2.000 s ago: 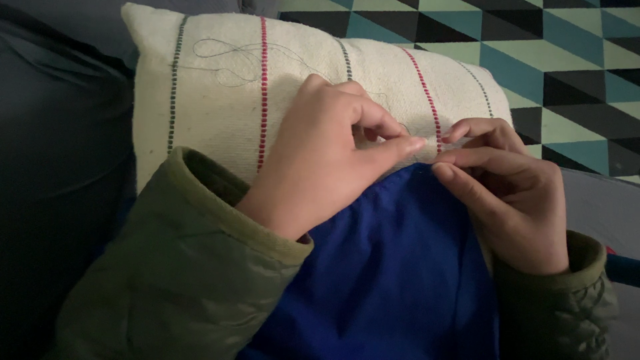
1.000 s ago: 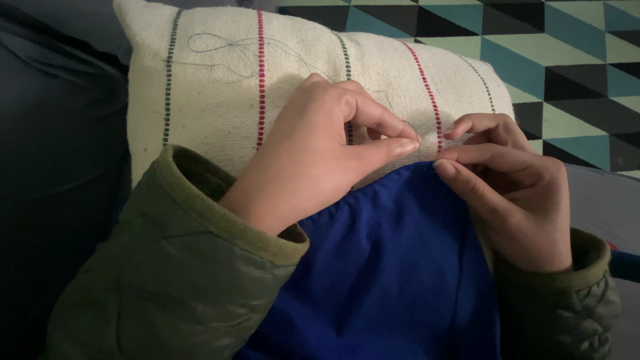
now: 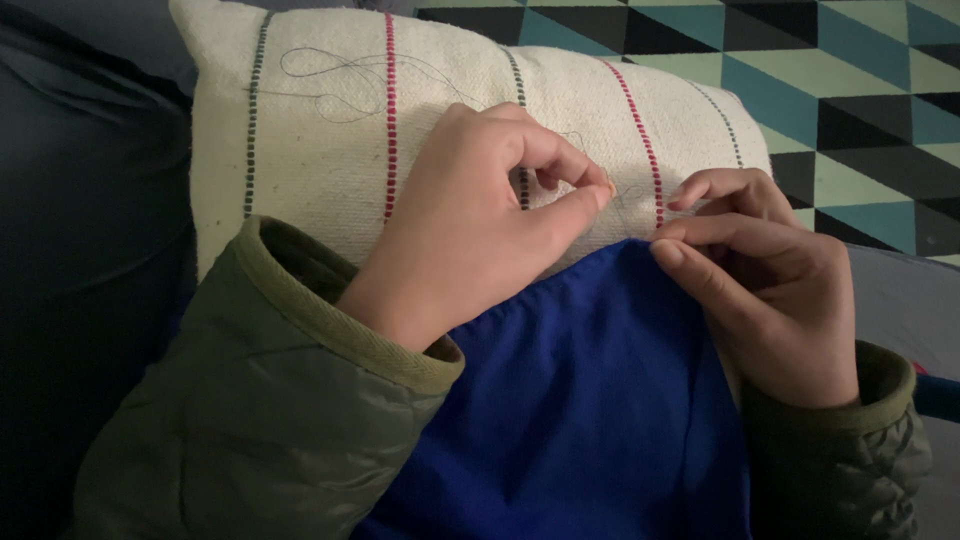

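Blue fabric (image 3: 570, 375) with a stitched edge lies over the lower part of a cream striped cushion (image 3: 322, 165). My right hand (image 3: 772, 285) pinches the top edge of this fabric between thumb and forefinger. Just up and to the left, my left hand (image 3: 487, 210) has thumb and forefinger closed together above the cushion, on something too small to make out. A thin dark thread (image 3: 352, 64) lies in loops on the cushion's upper left and passes behind my left hand. More thread (image 3: 626, 196) curls between the two hands.
A rug (image 3: 855, 112) with teal, black and pale green shapes is beyond the cushion at the upper right. Dark cloth (image 3: 82, 187) fills the left side. A grey surface (image 3: 900, 300) lies at the right, with a dark blue bar (image 3: 937, 397) near my right sleeve.
My left fingertips have moved slightly away from the fabric edge, and thread now shows between the hands. My right hand keeps its pinch on the edge.
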